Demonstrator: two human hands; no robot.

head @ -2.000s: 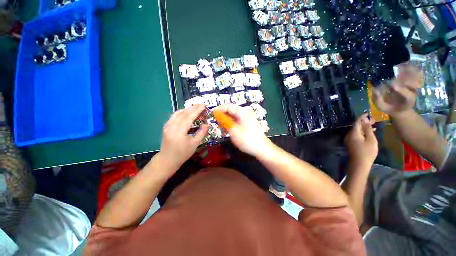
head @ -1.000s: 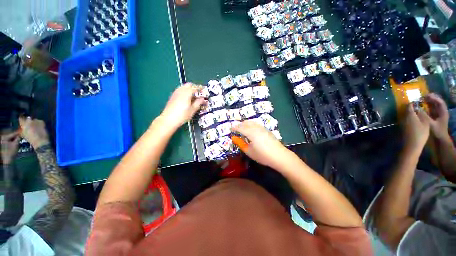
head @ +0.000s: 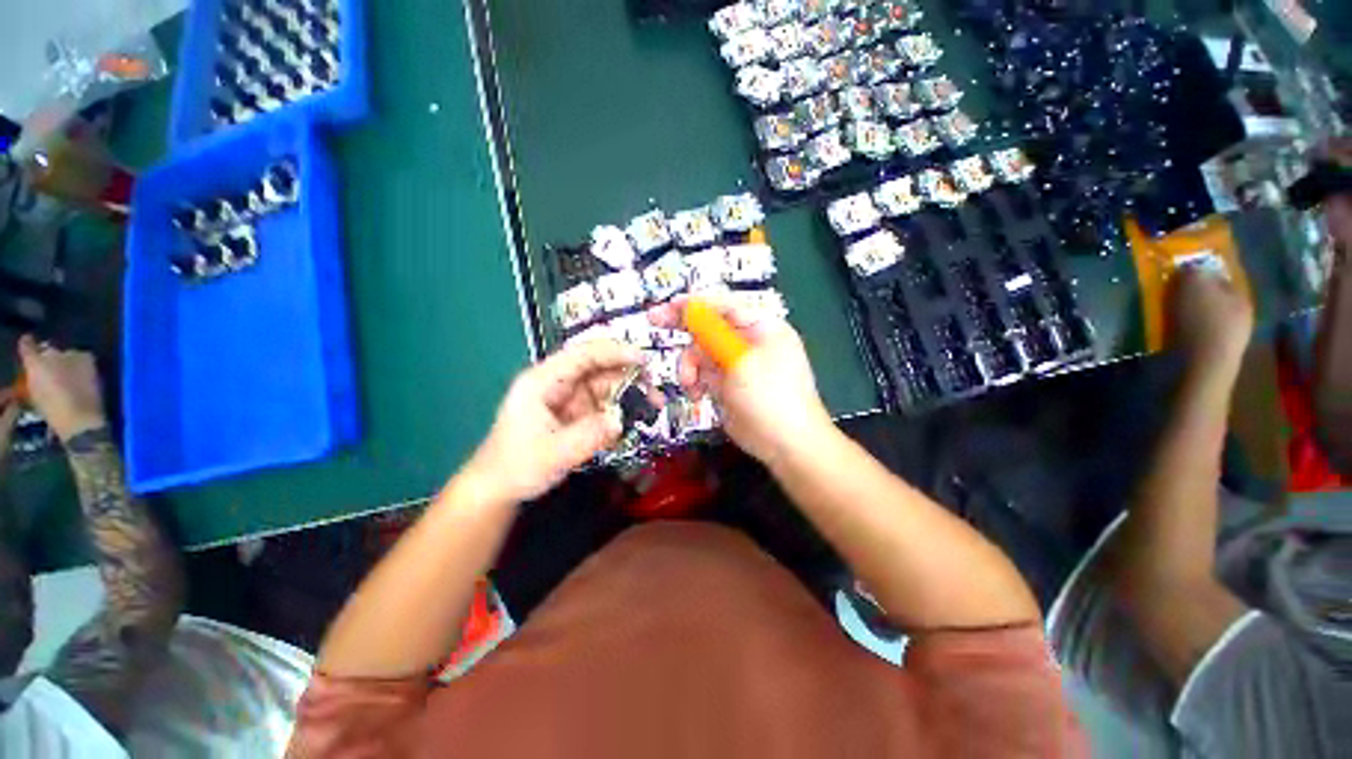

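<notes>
Rows of small whitish device modules [head: 663, 273] lie in a black tray in front of me. A dark pocket [head: 572, 264] shows at the tray's far left corner. My left hand [head: 552, 418] holds a small dark device module [head: 636, 403] between thumb and fingers over the tray's near part. My right hand [head: 765, 389] holds an orange-handled hand tool [head: 718, 335] just to the right of that module. The tool's tip is hidden by the fingers or too small to tell.
At left is a blue bin [head: 237, 363] with dark and silver units, and a second blue bin [head: 344, 67] behind. At right are a partly filled black tray [head: 964, 282], another module tray [head: 845, 74] and loose black parts [head: 1082, 104]. A neighbour's hand is at an orange fixture [head: 1157, 282].
My left hand has moved from the tray's far left corner back toward me, now with a module in it. The module at that corner is gone. My right hand has come up beside it.
</notes>
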